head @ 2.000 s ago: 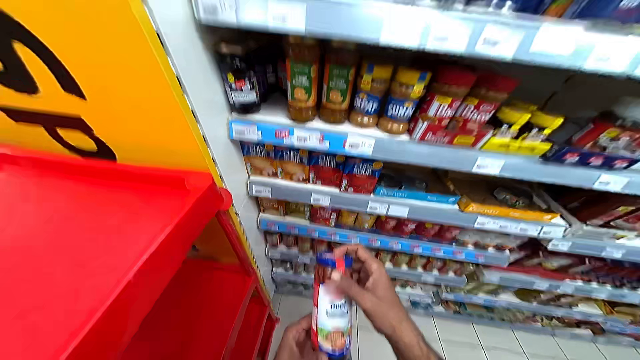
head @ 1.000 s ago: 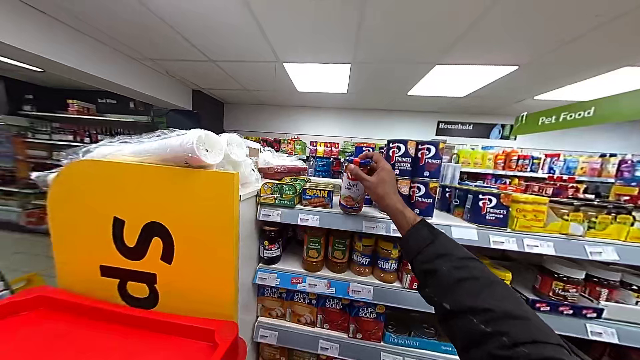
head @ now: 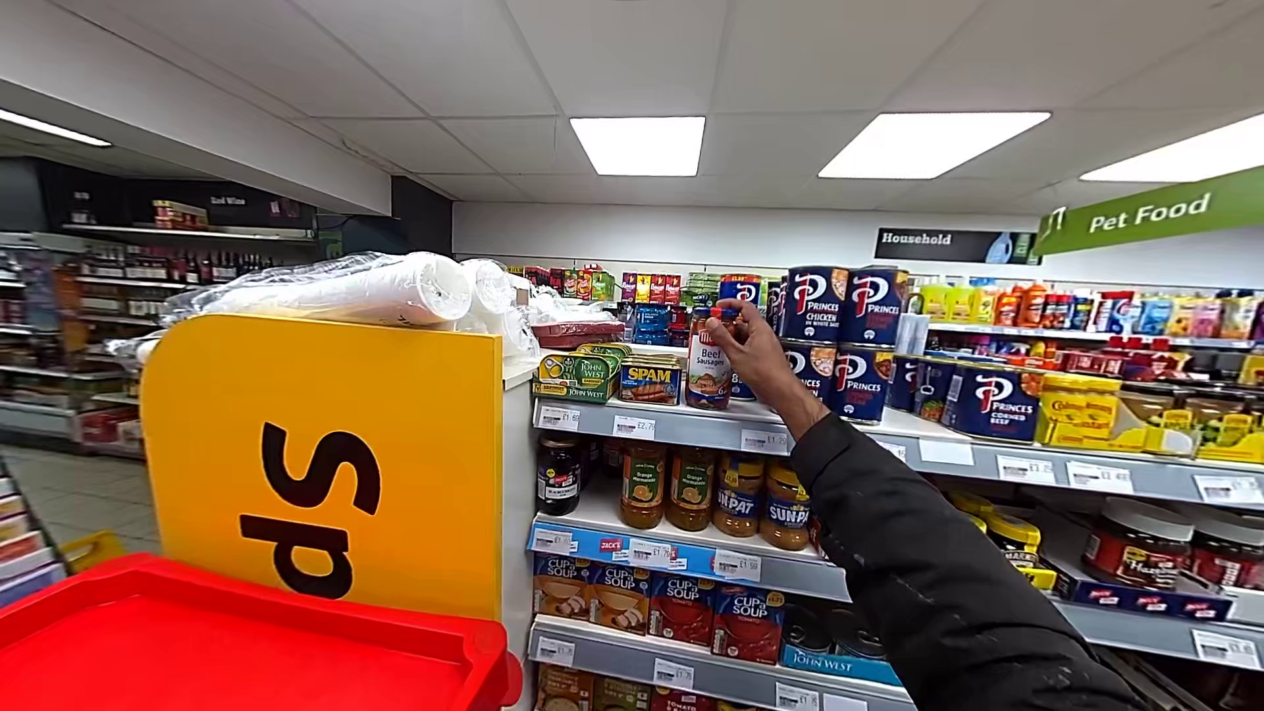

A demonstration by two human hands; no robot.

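My right hand (head: 755,354), in a black sleeve, reaches to the top shelf with its fingers around the upper part of a jar of beef sausages (head: 708,370). The jar stands upright near the shelf's front edge. A Spam tin (head: 650,381) is just left of it, with stacked John West tins (head: 578,375) farther left. Stacked blue Princes tins (head: 859,380) rise on the right, behind my wrist. My left hand is out of view.
A red plastic tray (head: 247,642) and a yellow end panel (head: 326,464) stand at the left, with plastic-wrapped white rolls (head: 355,288) above. Marmalade jars (head: 643,486) and Sun-Pat jars (head: 787,506) fill the shelf below; soup boxes (head: 681,614) sit lower.
Two seconds ago both hands held the jar low before the lower shelves; now only my right hand is on it, at the top shelf. The view has tilted up. Since one second ago, little has moved.
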